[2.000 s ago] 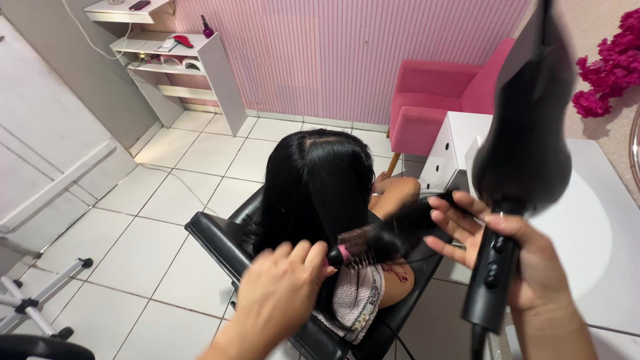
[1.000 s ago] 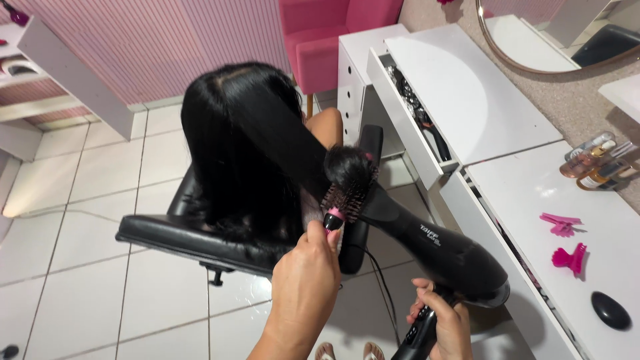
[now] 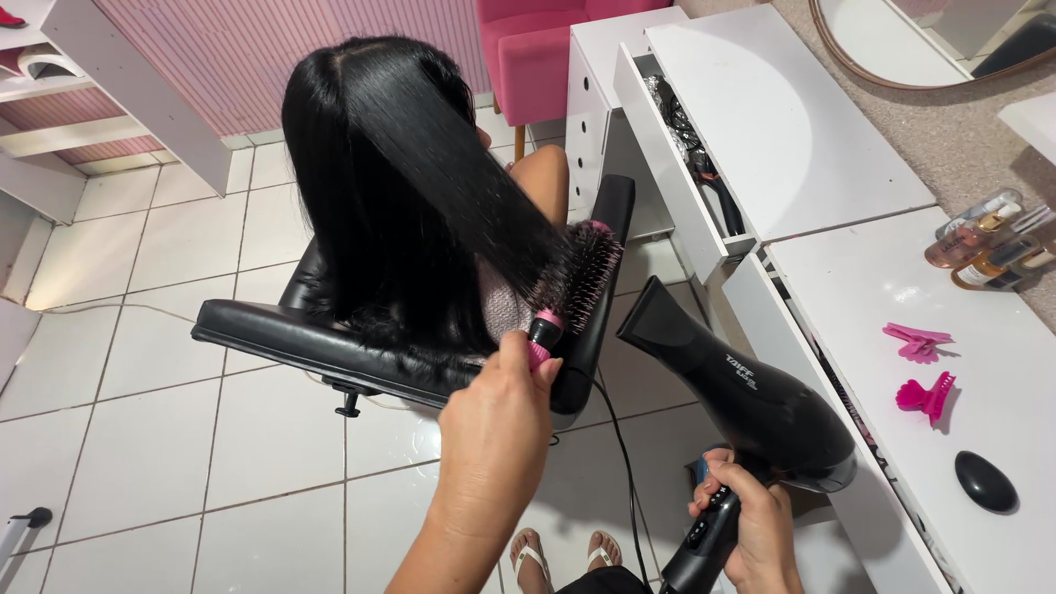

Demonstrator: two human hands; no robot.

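Observation:
My left hand (image 3: 495,421) grips the pink and black handle of a round hairbrush (image 3: 582,276). Its bristles sit in the ends of a long, flat section of black hair (image 3: 445,148), drawn down and to the right from the head of a seated person. My right hand (image 3: 751,511) holds a black Taiff hair dryer (image 3: 742,388) by its handle. The dryer's nozzle points up and left, a short way to the right of the brush and apart from it. More hair hangs over the back of the black salon chair (image 3: 280,342). The person's face is mostly hidden.
A white dresser (image 3: 742,107) on the right has an open drawer (image 3: 672,165) with tools inside. Pink hair clips (image 3: 926,398), a black oval object (image 3: 986,481) and several bottles (image 3: 994,247) lie or stand on top. A black cord (image 3: 619,437) hangs near the chair; a pink armchair (image 3: 536,74) stands behind.
The dryer, upright at the right two seconds ago, was tilted with its nozzle at the brush one second ago. Now its nozzle is away from the brush. The view has shifted right.

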